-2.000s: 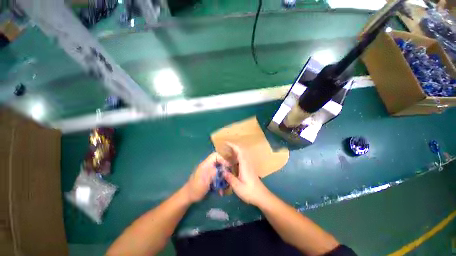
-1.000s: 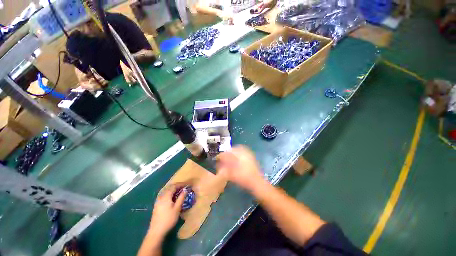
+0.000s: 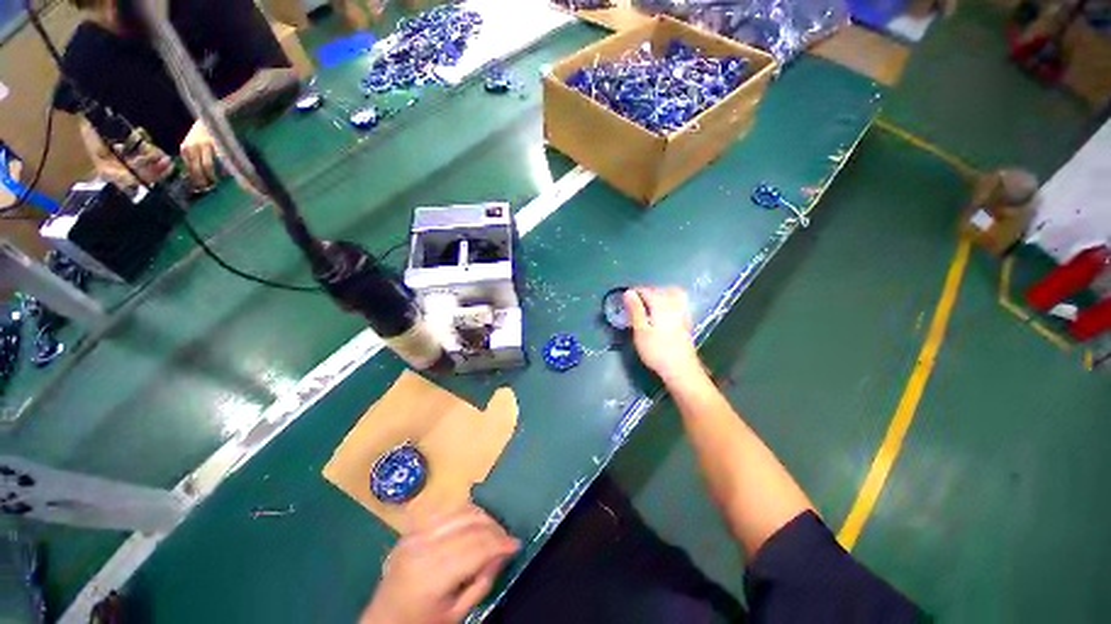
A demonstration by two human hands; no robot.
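Note:
A round blue patterned unit [image 3: 400, 473] lies flat on the tan cardboard piece [image 3: 353, 447]. My left hand [image 3: 448, 563] is just below it, apart from the unit, fingers curled; whether it holds anything is not visible. My right hand [image 3: 660, 327] has its fingers on a round dark-rimmed unit [image 3: 618, 308] on the bench. A second blue unit [image 3: 562, 352] with a thin pale cord lies left of that hand. The screwdriver [image 3: 366, 293] hangs over the left side of the white-grey screw feeder [image 3: 464, 250], with no hand on it.
An open carton of small blue pieces [image 3: 658, 171] stands at the back. A small blue part [image 3: 765, 195] lies near the right bench edge. Across the conveyor, a person in dark clothes [image 3: 183, 55] works beside more blue units. A thin metal piece [image 3: 272, 512] lies at left.
My right hand has left the screwdriver area and moved right to the round unit. My left hand has let go of the unit on the cardboard. A blue unit now lies beside the feeder.

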